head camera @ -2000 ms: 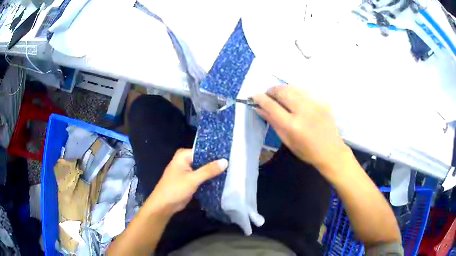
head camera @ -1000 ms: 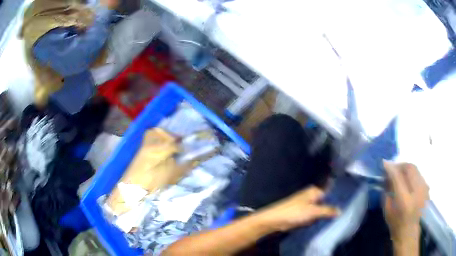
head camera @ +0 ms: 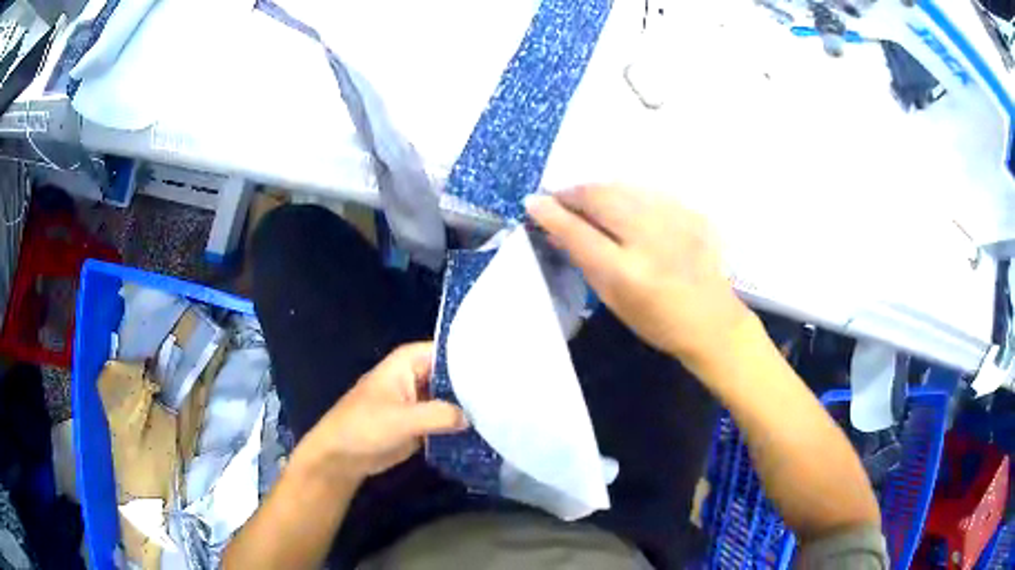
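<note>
A speckled navy strip (head camera: pixel 532 106) lies on the table and runs down over its front edge. Below the edge, my left hand (head camera: pixel 384 414) holds layered navy pieces (head camera: pixel 464 459) over the lap, thumb on top. A pale lining piece (head camera: pixel 514 373) with a rounded left edge lies over them and hangs down to the right. My right hand (head camera: pixel 640 262) pinches the strip and the lining's top corner at the table edge. Whether it also holds snips cannot be seen.
A grey strip (head camera: pixel 384 167) trails over the table edge (head camera: pixel 278 176). A blue crate (head camera: pixel 98 412) of cut pieces stands at left, by a red stool (head camera: pixel 28 295). Blue baskets (head camera: pixel 918 479) and a red basket (head camera: pixel 968 501) are at lower right. Dark scraps (head camera: pixel 913 78) lie at upper right.
The view swung left and came back. The pale lining now lies across the navy pieces instead of beside them. A longer navy strip shows on the table. The dark tool at my right fingertips no longer shows.
</note>
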